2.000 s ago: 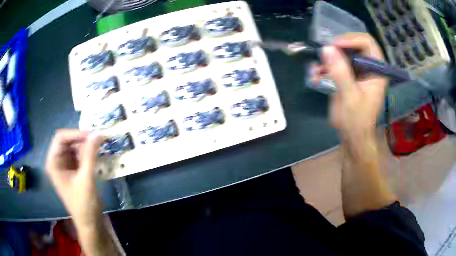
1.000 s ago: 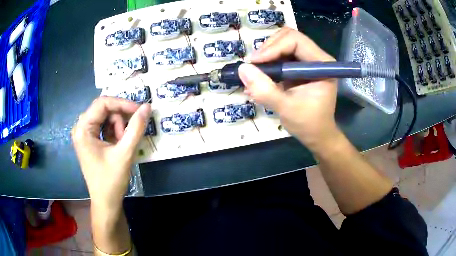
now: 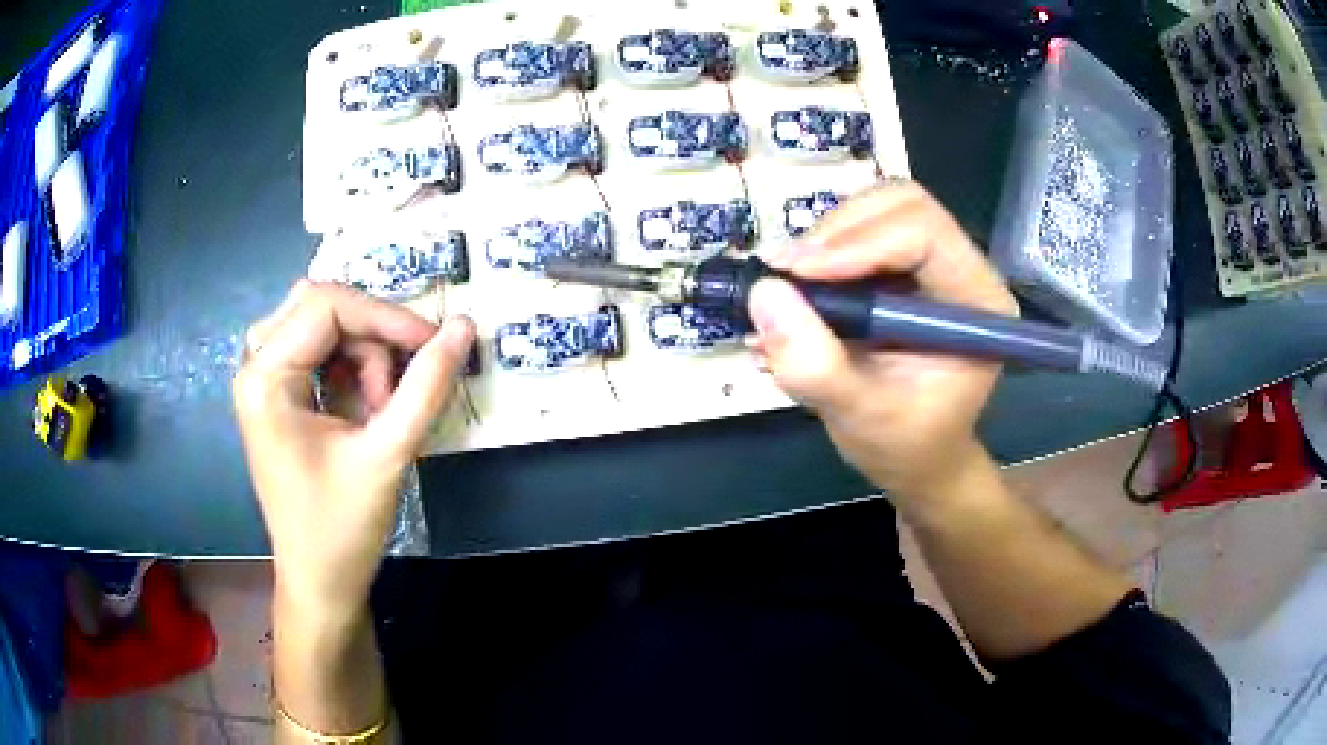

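The cream fixture plate (image 3: 502,422) lies on the bench with small black-and-white assemblies (image 3: 558,339) in rows and thin reddish wires beside them. My right hand (image 3: 895,328) holds the soldering iron (image 3: 931,320) like a pen. Its tip points left, over or close to an assembly (image 3: 546,240) in the third row; contact cannot be told. My left hand (image 3: 349,393) is over the plate's lower left corner, thumb and index finger nearly together near a thin wire. Whether it pinches anything is too small to tell. This hand hides part of the lower left assembly.
A clear tub (image 3: 1092,204) with silvery bits stands right of the plate. A second tray (image 3: 1254,160) with dark parts lies far right. A blue tray (image 3: 95,175) with white parts and a yellow-and-black item (image 3: 66,418) are at left. The iron's cord (image 3: 1176,422) hangs past the bench edge.
The iron came in from the right onto the plate, and its tip has since shifted slightly right and down in view. My left hand now sits higher, thumb and finger closer together. The whole view has shifted.
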